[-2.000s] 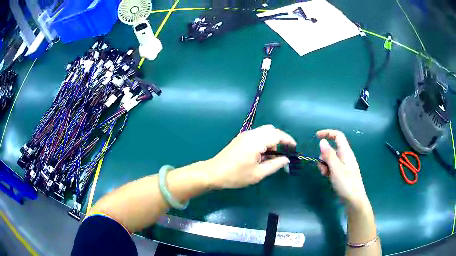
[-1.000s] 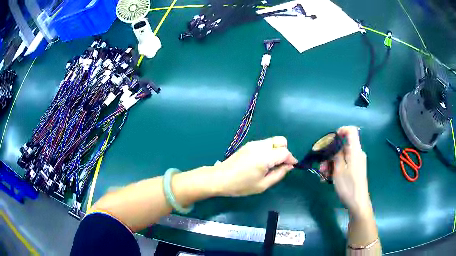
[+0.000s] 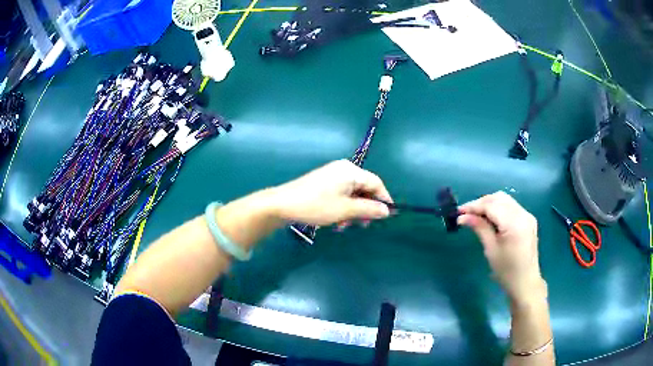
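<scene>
The harness [image 3: 366, 139] of twisted coloured wires lies mid-table, with a white label near its dark far connector. Its near part passes under my left hand. My left hand [image 3: 333, 194] pinches a thin black taped branch. The black tape roll [image 3: 448, 209], seen nearly edge-on and blurred, is at the right end of that black length. My right hand [image 3: 500, 232] has its thumb and fingertips against the right side of the roll. A wide connector [image 3: 303, 233] shows below my left wrist.
Untaped harness pile [image 3: 107, 164] at left; black bundle [image 3: 292, 37], drawing sheet [image 3: 458, 43] and fan [image 3: 209, 53] at the back. Orange-handled scissors [image 3: 585, 241], grey holder [image 3: 598, 182] and hanging black harness [image 3: 528, 107] at right. Steel ruler [image 3: 301, 324] at the near edge, black tape across it.
The tape roll has turned from face-on to nearly edge-on and moved slightly left. My left hand has moved left and up. A second black strip now shows across the ruler's left part.
</scene>
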